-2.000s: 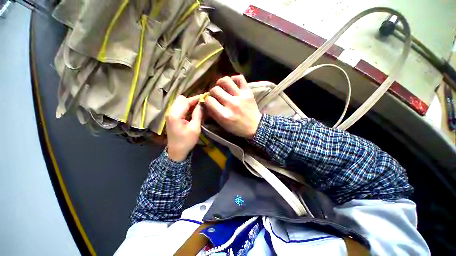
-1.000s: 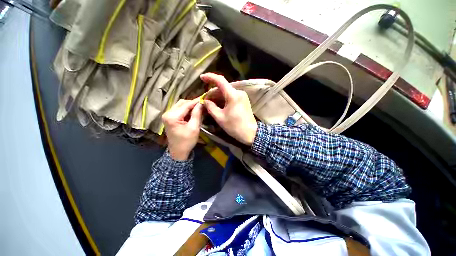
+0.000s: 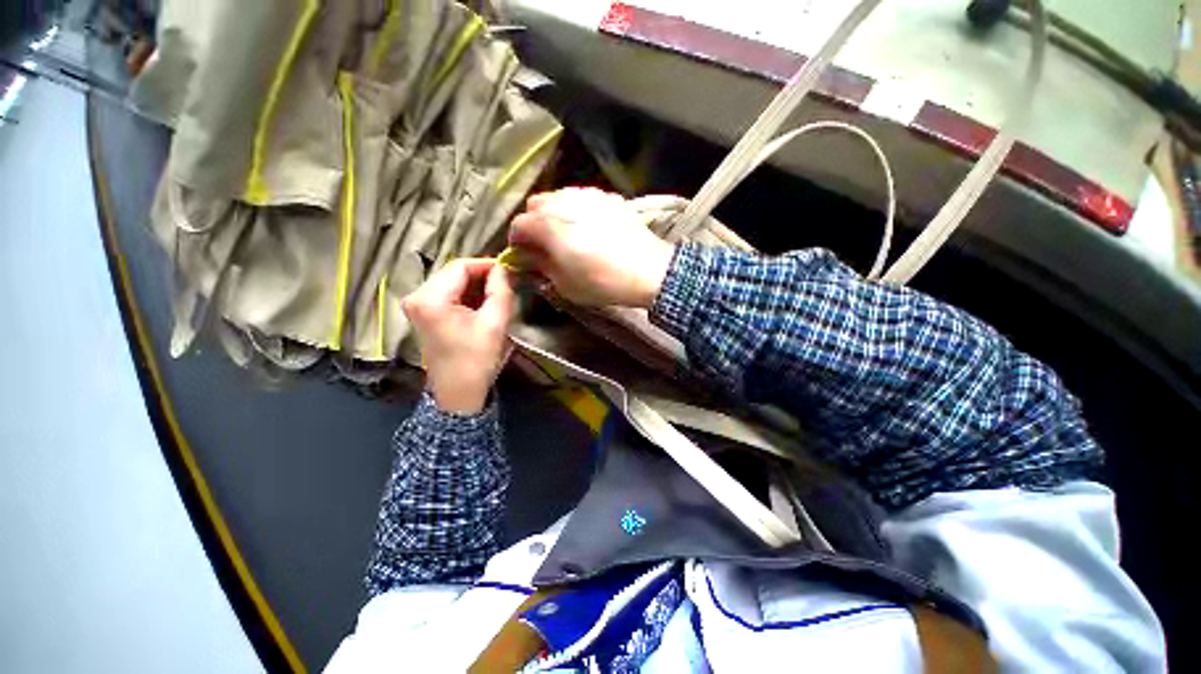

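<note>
A beige tote bag lies open across my lap, mostly hidden by my hands and right sleeve. A small yellow trim end shows at its top edge between my fingertips. My left hand pinches the trim end from the left. My right hand holds the bag's edge at the same spot, its fingers curled over it. The beige bag handles loop up over the table edge at the right; another handle lies down toward my apron.
A pile of beige bags with yellow lines hangs at the left, close to my left hand. The pale worktable has dark red strips along its edge. A dark hammer head lies at the top right. A yellow line crosses the dark floor.
My right hand has closed over the trim end, its raised index finger now down. Both hands stay at the bag's edge. The table and handles sit higher and further left in the view.
</note>
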